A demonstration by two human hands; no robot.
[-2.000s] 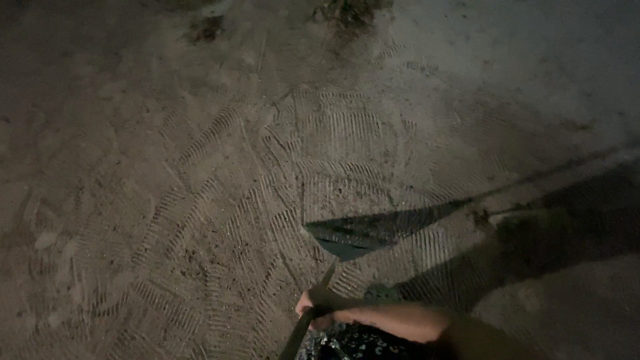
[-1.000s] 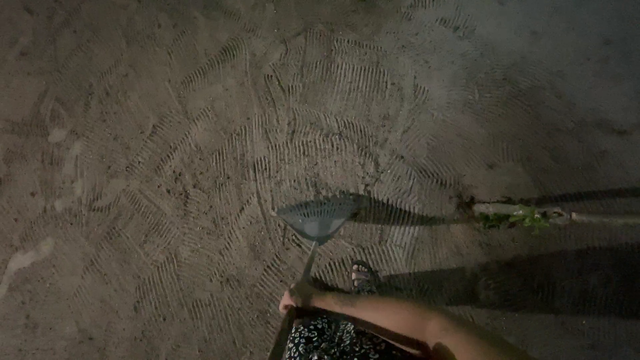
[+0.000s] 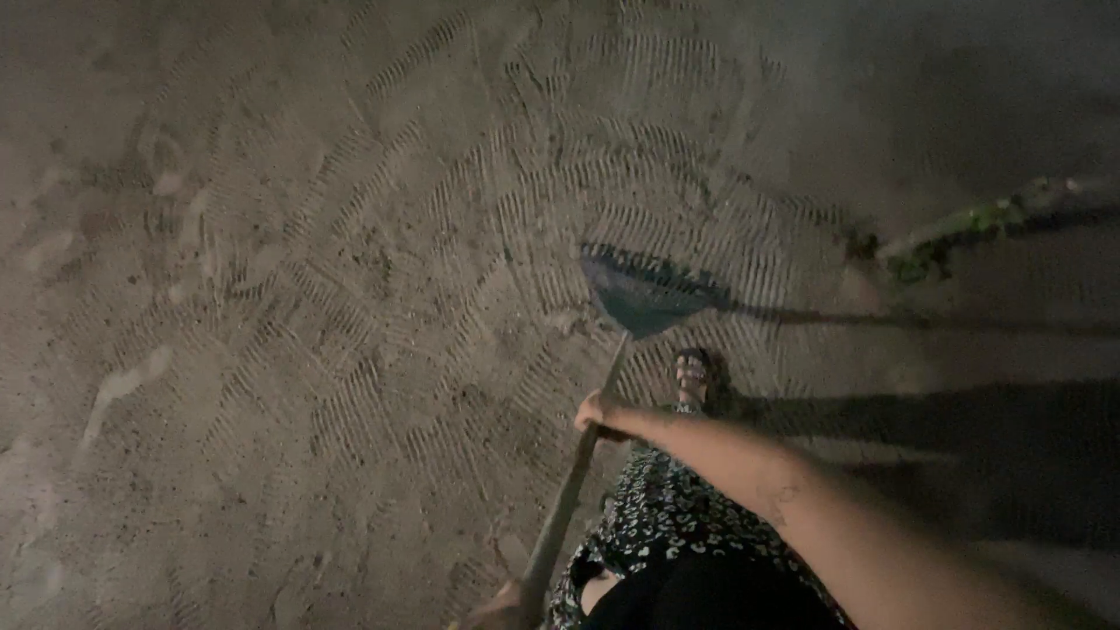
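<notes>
A fan-shaped rake head [image 3: 652, 293] lies on the sandy ground [image 3: 367, 350] below the middle of the view, its toothed edge pointing away from me. The long rake handle [image 3: 560, 516] runs down from it toward the bottom edge. My right hand [image 3: 597, 411] is closed around the handle a short way behind the rake head. Lower down, at the bottom edge, my left hand [image 3: 497, 609] is on the handle near its upper end; it is blurred and partly cut off. Comb-like tooth marks cover the ground around the rake head.
My sandalled foot [image 3: 691, 372] stands just right of the rake head, below a patterned garment [image 3: 674, 503]. At the right lies a pale stick-like piece [image 3: 962, 223] with green leaves. Dark shadows stretch across the ground on the right. A whitish patch [image 3: 127, 385] shows at the left.
The rake and the hand nearer its head now show farther up in the view. The other hand has come into sight at the bottom edge. More of my foot and garment shows.
</notes>
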